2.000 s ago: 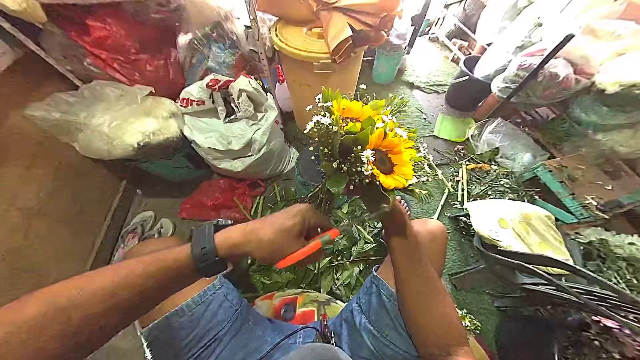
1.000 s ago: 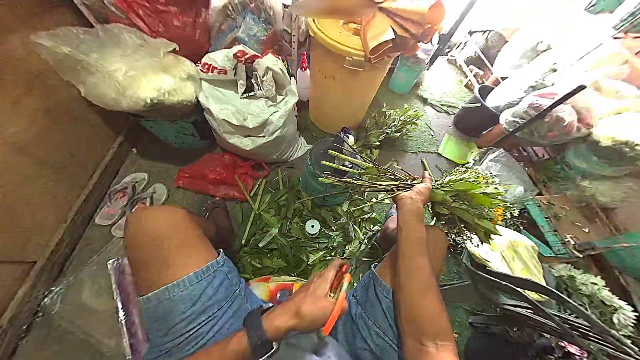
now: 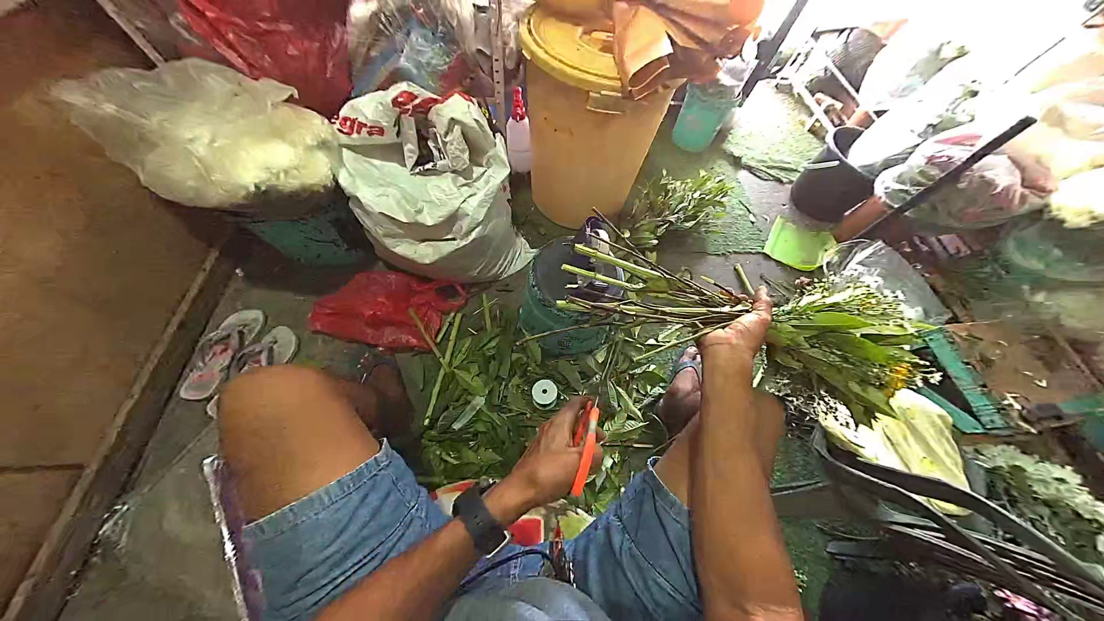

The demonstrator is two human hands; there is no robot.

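Observation:
My right hand grips a bouquet tied of leafy stems, small white blossoms and some yellow flowers. The bouquet's flower end points right, and its bare stems reach left over a green bucket. In my left hand, on the watch arm, is an orange-handled cutting tool; its blades are hard to make out against the leaves. This tool is below the stem ends and apart from them. Cut leaves lie between my feet, with a small white spool on them.
A lidded yellow bin, a white plastic sack and a red bag stand or lie ahead. Slippers lie at left. A black-handled container with pale wrapping is at right, near a lime-green scoop.
The bouquet, upright with sunflowers facing up two seconds ago, now lies sideways with its stems to the left. My left hand has come away from it and, since one second ago, has moved up and forward with the orange-handled tool.

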